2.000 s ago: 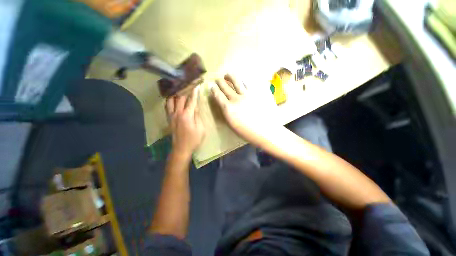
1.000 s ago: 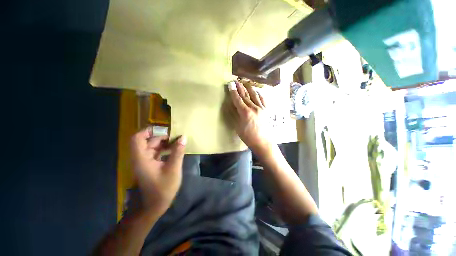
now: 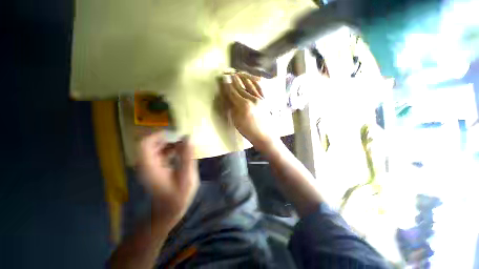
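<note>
A large khaki-yellow cut panel spreads under the brown press head block. My right hand rests on the panel, fingertips just below the block. Its fingers are slightly apart and bent; anything under the fingertips is hidden. My left hand is blurred, below the panel's lower edge, fingers curled. A small whitish piece shows at its fingertips, too blurred to name. A dark green round button on an orange-yellow housing sits above my left hand, beside the panel's edge.
The press arm reaches in from the upper right. A yellow bar or table edge runs down at the left. A bright white table at the right holds olive-khaki strips. My lap is below.
The camera view has turned since the first frame and shifted slightly since the second. My left hand has left the press head and is low at the left with the whitish piece. My right hand remains by the block.
</note>
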